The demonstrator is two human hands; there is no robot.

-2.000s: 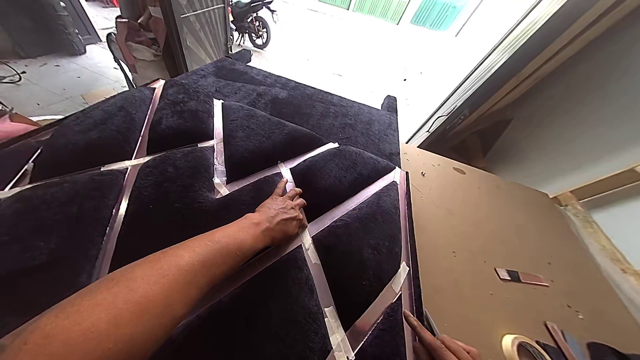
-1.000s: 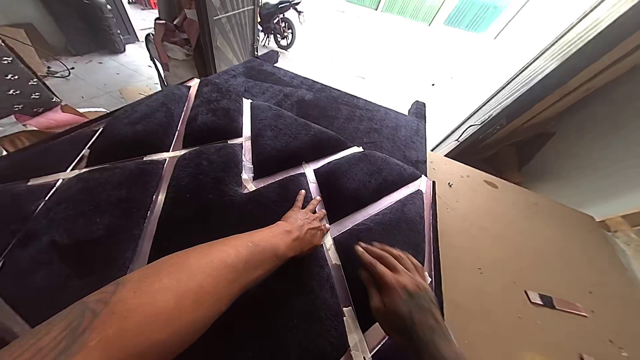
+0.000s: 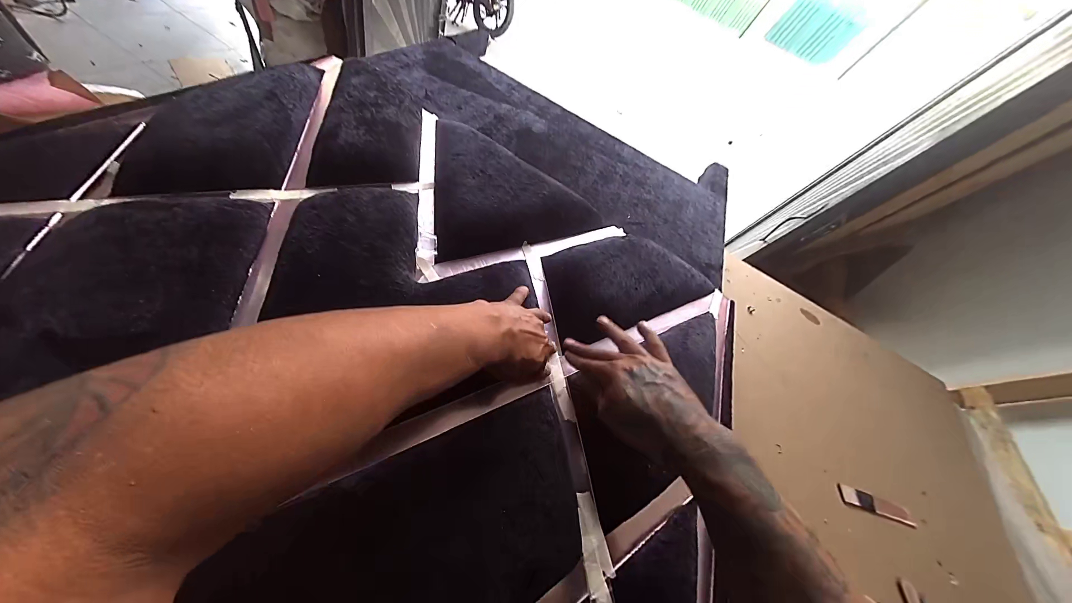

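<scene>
A large padded panel in dark plush fabric [image 3: 477, 477] is divided by shiny pinkish strips, with pieces of pale tape [image 3: 427, 184] over several of them. My left hand [image 3: 521, 342] rests on the panel with its fingertips at a strip running away from me, near where a slanting strip [image 3: 678, 316] meets it. Just right of that crossing, my right hand [image 3: 641, 385] is spread over the same junction, fingers apart. I see no tool in either hand. The underside of both palms is hidden.
A brown board [image 3: 821, 402] adjoins the panel on the right, bearing a small flat two-toned piece [image 3: 876, 506] and part of another object at the bottom edge. Pink material [image 3: 50, 96] lies at the upper left. A motorcycle wheel [image 3: 494, 12] shows beyond the panel.
My right hand was low at the panel's right edge, then rose over the panel, and is now beside my left hand at the strip crossing. My left hand has shifted down along the strip.
</scene>
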